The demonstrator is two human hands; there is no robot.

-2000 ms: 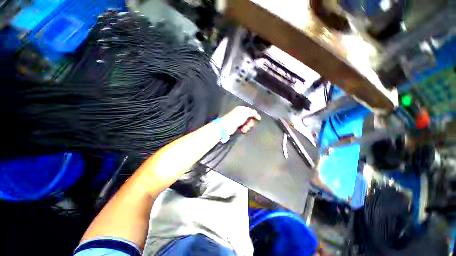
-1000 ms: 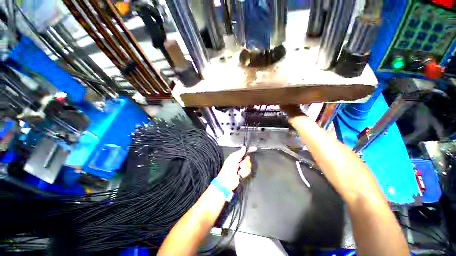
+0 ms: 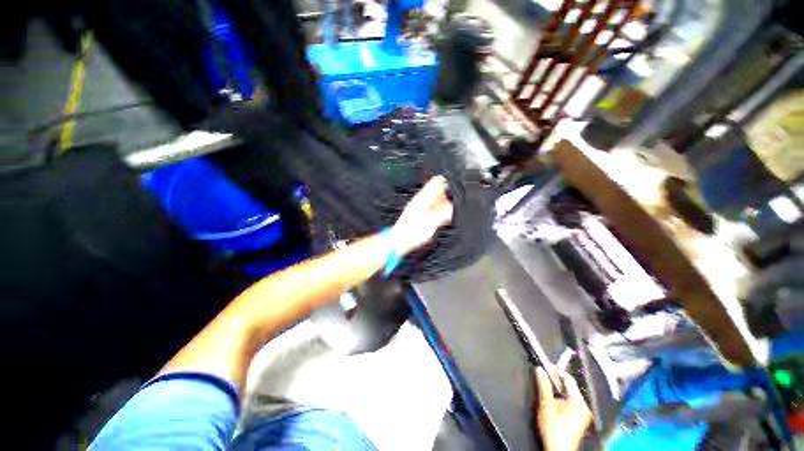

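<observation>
A thick bundle of black cables [image 3: 458, 238] lies curved on the left part of the grey metal bench, its small silvery ends toward the back. My left hand [image 3: 423, 214] is on the bundle, fingers curled; blur hides whether it grips any cables. My right hand [image 3: 562, 412] is low in the picture, partly cut off by the bottom edge. Its fingers are closed around the near end of a narrow metal bar [image 3: 522, 328], which points away over the bench.
The press [image 3: 652, 238] stands at the right, with its dark mold area [image 3: 595, 264] beside the bench. A blue crate [image 3: 379, 75] is behind the cable ends. A blue round bin [image 3: 216, 207] is at the left. A blue tray [image 3: 674, 410] is at the lower right.
The view has swung left. My left hand has moved from in front of the press onto the cable bundle. My right hand has left the press and now holds the metal bar.
</observation>
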